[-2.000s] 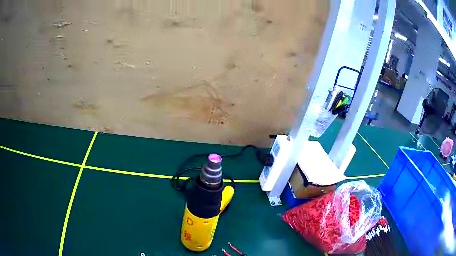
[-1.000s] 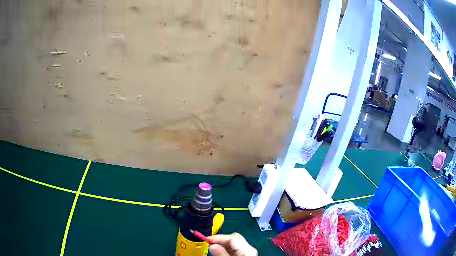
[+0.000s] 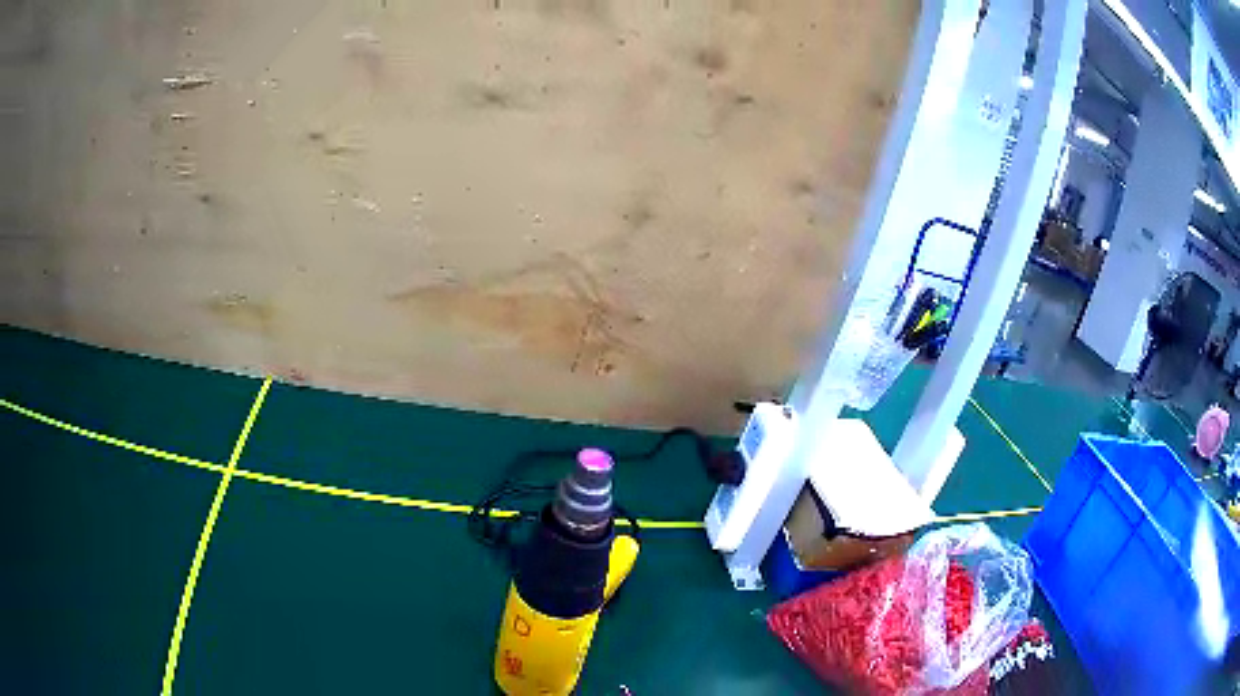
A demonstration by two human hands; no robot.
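Note:
A yellow heat gun (image 3: 551, 632) with a black collar stands upright on the green mat, its silver nozzle up with a pink tip. Its black cord is coiled behind it. A clear bag of red heat-shrink sleeves (image 3: 870, 619) lies to the right. A bundle of leads (image 3: 1023, 666) with silver and red ends shows at the bag's right, cut by the lower edge. A tiny reddish tip shows at the bottom edge right of the gun, too small to tell. Neither my left hand nor my right hand is in the picture.
A blue tote (image 3: 1135, 558) stands at the right. A cardboard box (image 3: 857, 496) with white on top sits behind the bag, beside a white post (image 3: 891, 204). A clear pouch (image 3: 870, 347) hangs on the post. A plywood panel (image 3: 449, 177) rises behind the green mat (image 3: 367, 585).
A hand holding a red-sleeved lead by the heat gun one second ago is gone from view. The view has tilted and shifted. The heat gun still stands upright.

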